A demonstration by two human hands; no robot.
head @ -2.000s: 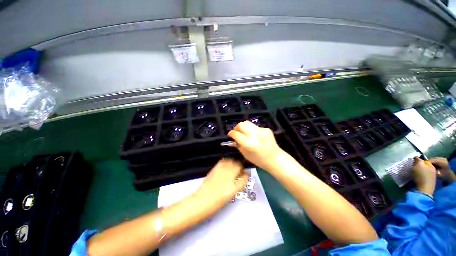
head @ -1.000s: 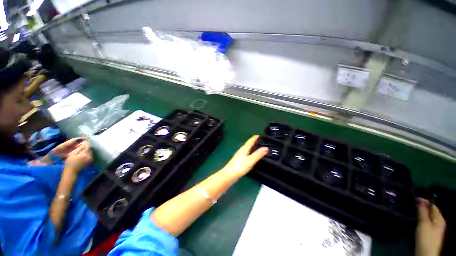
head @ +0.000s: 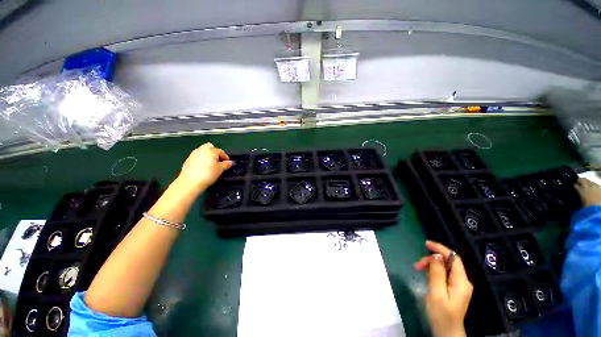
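Note:
A stack of black foam trays (head: 303, 214) stands behind the white paper sheet (head: 316, 283), with a black housing (head: 301, 191) in each visible pocket. My left hand (head: 205, 167) is at the back left corner pocket of the top tray, fingertips together; whether it grips the housing there is hidden. My right hand (head: 448, 283) is right of the paper, fingers curled, with a small part of a thin dark tool (head: 451, 256) showing between them, likely tweezers. Tiny black rings (head: 348, 239) lie in a pile at the paper's far edge.
More foam trays with parts stand at the left (head: 66, 257) and right (head: 491, 230). A crumpled clear bag (head: 79, 108) and a blue object (head: 92, 62) are at the back left. Pale loops (head: 373, 146) lie behind the trays. Another person's blue sleeve (head: 583, 263) is at the right edge.
The view has swung left and back. My left hand has moved from over the paper to the tray's far left corner. My right hand has left the tray and is now beside the paper.

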